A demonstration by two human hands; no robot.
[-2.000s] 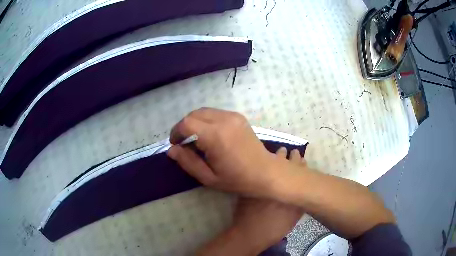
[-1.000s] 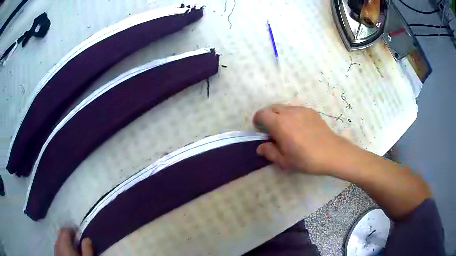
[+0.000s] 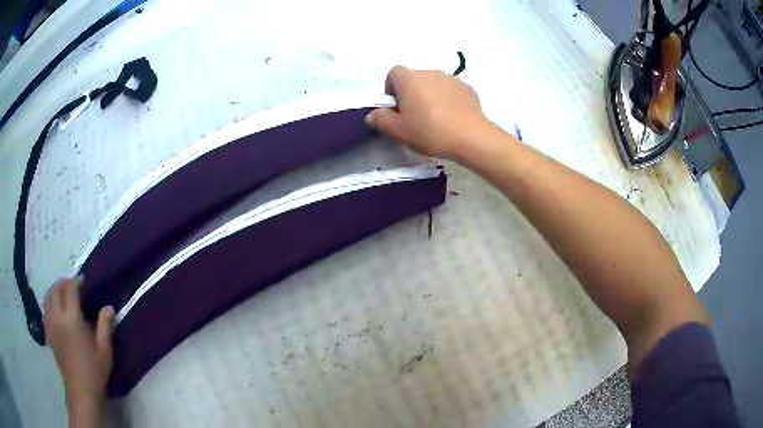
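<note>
Two curved dark purple collar pieces lie one above the other on the table. My right hand pinches the right end of the upper collar piece between thumb and fingers. My left hand holds its left end, with thumb and fingers apart on the cloth. The lower collar piece lies flat, with a thin dark line along its white edge; its left end is close by my left hand. A small blue tip, likely the pen, shows beside my right forearm; the rest is hidden.
A silver steam iron with a brown handle and cords stands at the right table edge, beside a flat plate. A black fabric strip curves along the left. Thread bits lie scattered on the pale cover.
The collar piece nearest me is gone from the front of the table. Both hands have moved up to the farther piece. The pen, fully visible earlier, is now mostly hidden by my right arm.
</note>
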